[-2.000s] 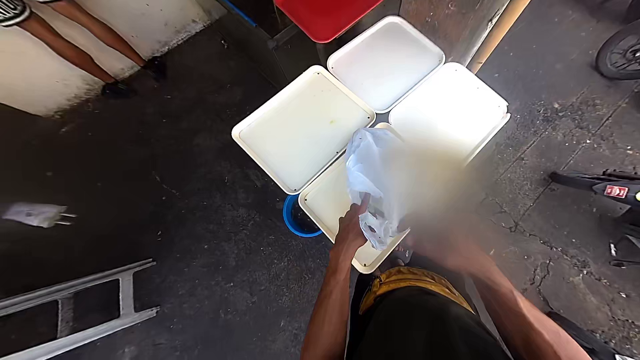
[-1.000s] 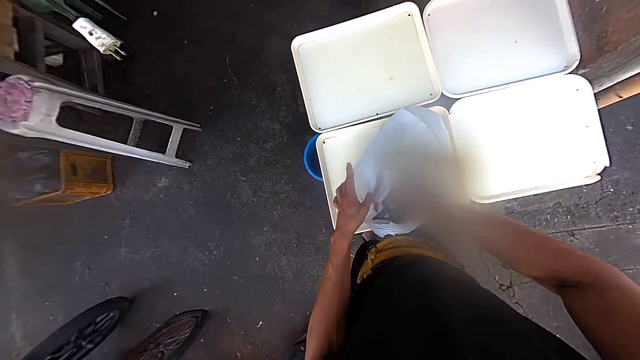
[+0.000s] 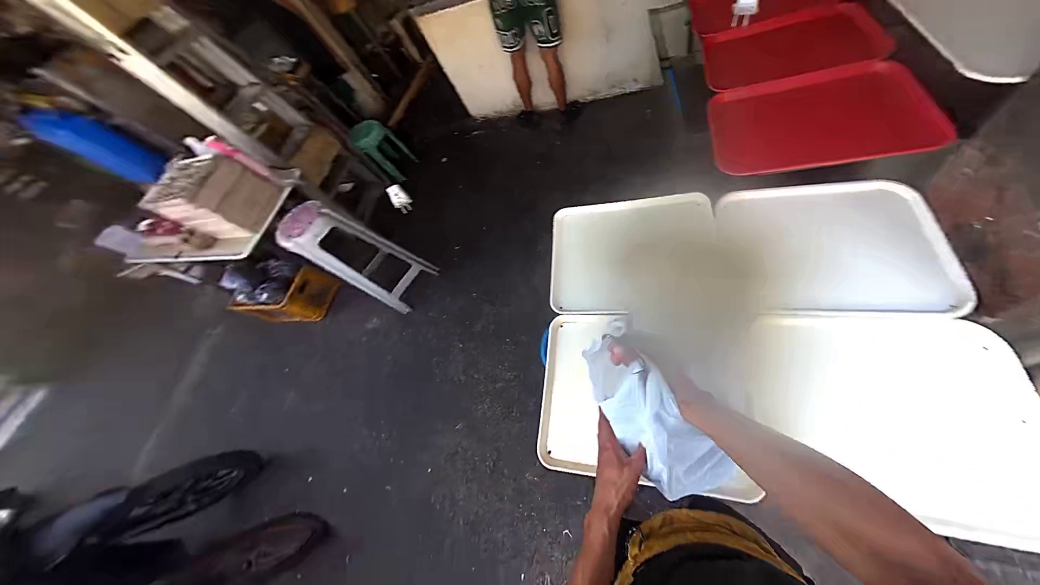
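Observation:
A pale, translucent plastic bag (image 3: 662, 435) hangs over the near left white tray (image 3: 569, 390), close to my waist. My right hand (image 3: 630, 357) grips the bag near its upper end; a grey blur covers part of that hand and the wrist. Against the bag's lower left side lies my left hand (image 3: 619, 463), fingers spread and thumb apart. What the bag holds cannot be told. Three more white trays adjoin this one: one behind it (image 3: 593, 252), one at the back right (image 3: 845, 244), and one at the near right (image 3: 894, 406).
Red trays (image 3: 829, 118) stand beyond the white ones. A blue rim (image 3: 544, 347) shows beside the near left tray. To the left are a white plastic stool (image 3: 349, 252), an orange crate (image 3: 301, 296), a loaded table (image 3: 236, 248) and wheels (image 3: 195, 487). A person's legs (image 3: 540, 77) are farther back.
The view has swung left. My right hand is now visible at the bag's upper end, where blur hid it before. The left hand has stayed at the bag's side.

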